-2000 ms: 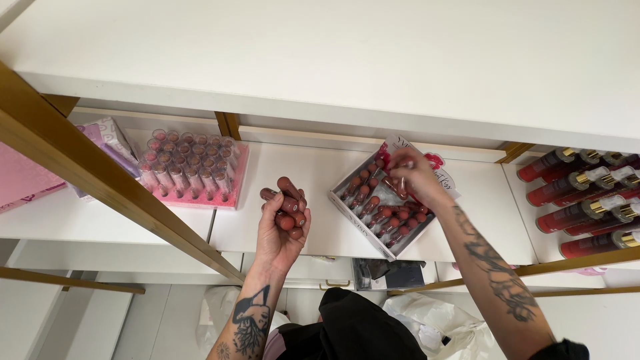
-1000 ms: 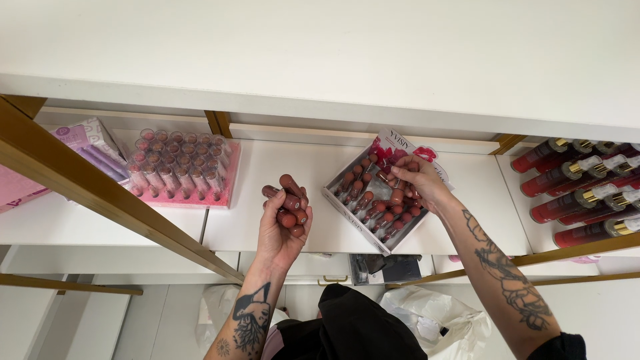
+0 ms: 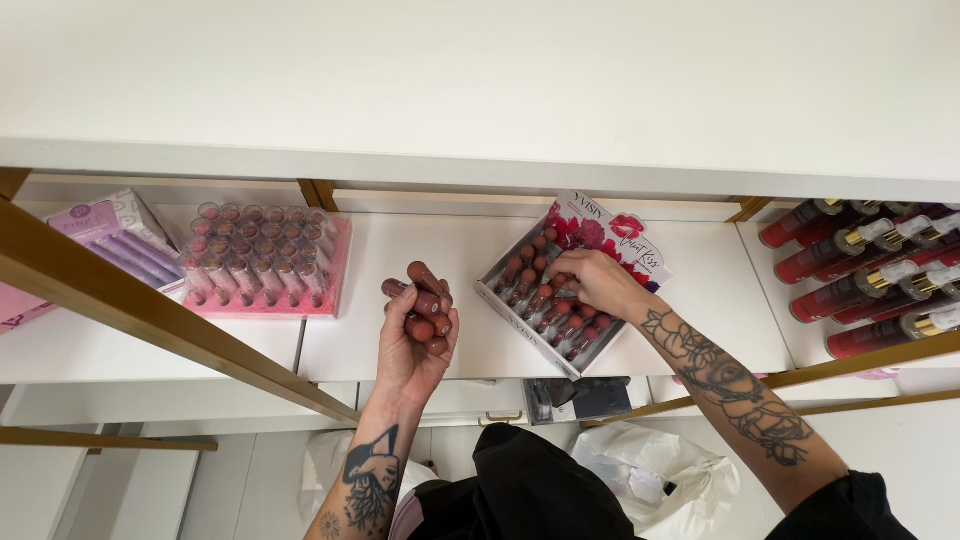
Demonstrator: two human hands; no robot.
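Observation:
Several lip gloss tubes (image 3: 426, 304) in brown and reddish shades are bunched in my left hand (image 3: 414, 352), raised above the white shelf (image 3: 390, 240). To its right, a cardboard display box (image 3: 525, 346) with a flowered back panel lies turned at an angle on the shelf. Rows of similar tubes (image 3: 556, 313) stand in it, their rounded ends up. My right hand (image 3: 596, 281) reaches into the box from the right, its fingertips down among the tubes near the back panel. Whether those fingers grip a tube is hidden.
Left on the shelf are a pink stand (image 3: 337, 281) of clear-capped tubes and a purple box (image 3: 112, 232). Red bottles with gold collars (image 3: 862, 277) lie at the right. An upper shelf (image 3: 480, 169) and gold metal bars (image 3: 225, 345) frame the space. White plastic bags (image 3: 660, 472) are below.
My right hand has lowered from above the box's back part to the tubes inside. My left hand still holds its bunch in nearly the same place.

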